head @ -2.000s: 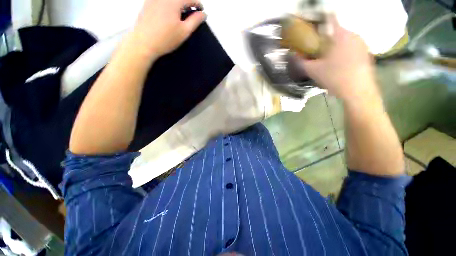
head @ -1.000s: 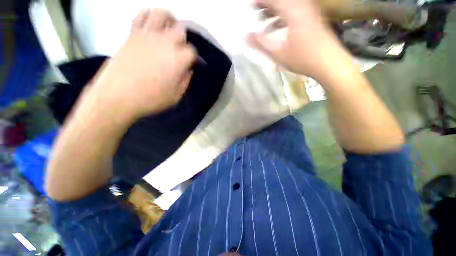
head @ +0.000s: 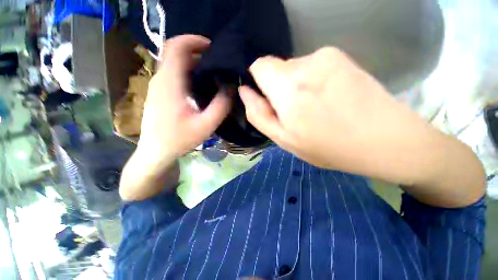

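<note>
The dark garment, likely the jacket, lies over the near end of the white board, with a white trim line at upper left. My left hand is at the garment's near edge, blurred, its thumb and fingers spread around dark cloth; whether it grips is unclear. My right hand is just right of it, thumb and forefinger pinching the dark cloth. The cloth between the hands is bunched and partly hidden. The iron is not in view.
A cardboard box with brown cloth stands left of the garment, with blue plastic above it. A grey fan-like object is at lower left. White material lies at the right.
The view has swung left, bringing the box close. The iron, in my right hand two seconds ago, has been let go. Both hands have come together at the dark cloth.
</note>
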